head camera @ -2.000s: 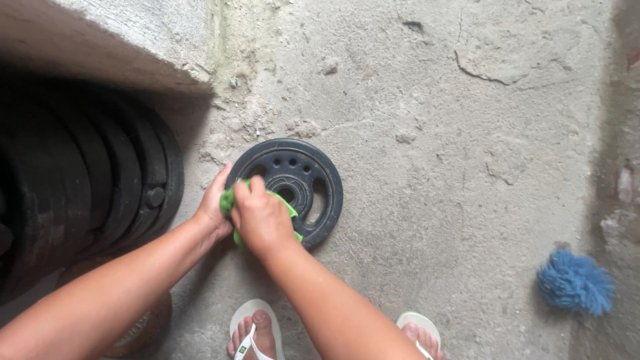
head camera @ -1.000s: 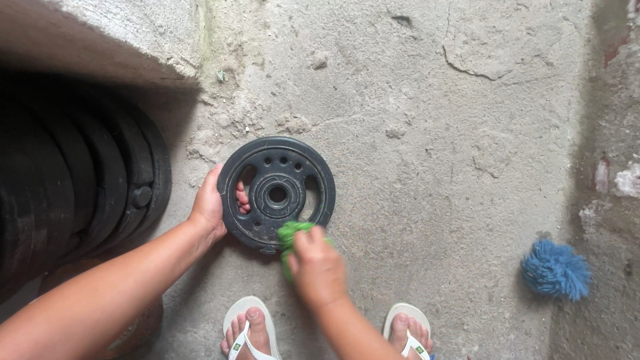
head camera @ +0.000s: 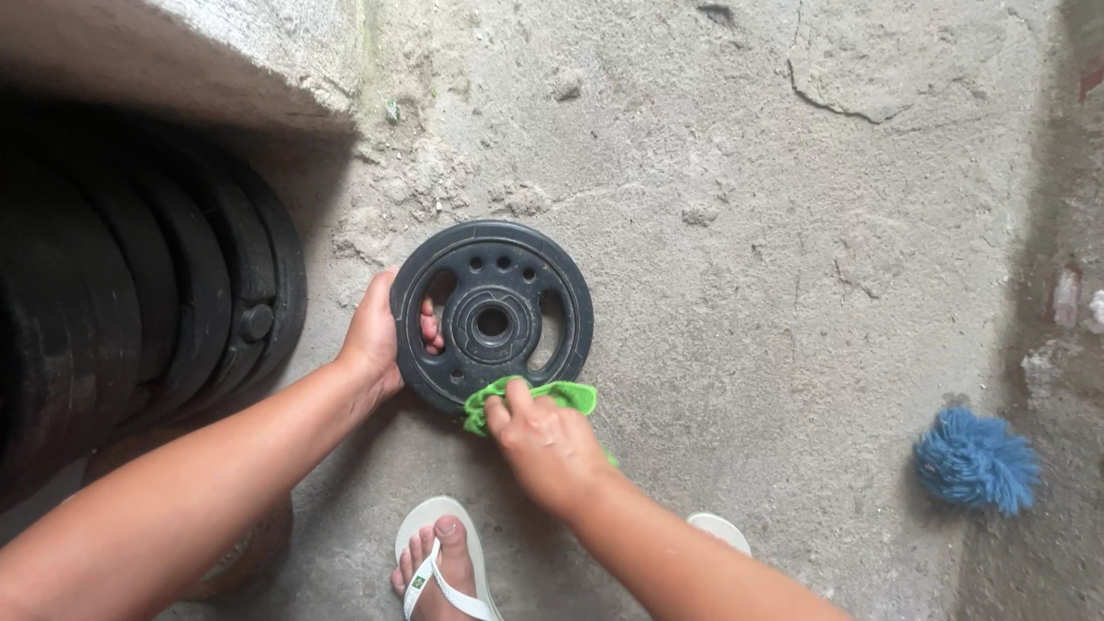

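A round black weight plate (head camera: 493,297) with a center hole, slots and small round holes is held up over the concrete floor. My left hand (head camera: 376,332) grips its left rim, and the fingertips show through the left slot. Bunched in my right hand (head camera: 543,435) is a green cloth (head camera: 565,395), pressed against the plate's lower rim. The right fingertips are partly hidden in the cloth.
Several large black weight plates (head camera: 198,267) stand in a row at the left, beneath a concrete ledge (head camera: 276,52). A blue fluffy duster head (head camera: 977,461) lies on the floor at the right. My feet in white flip-flops (head camera: 444,561) are at the bottom.
Two seconds ago my right hand and the cloth were over the plate's left and middle part; now they are at its lower rim. My left hand still holds the left side.
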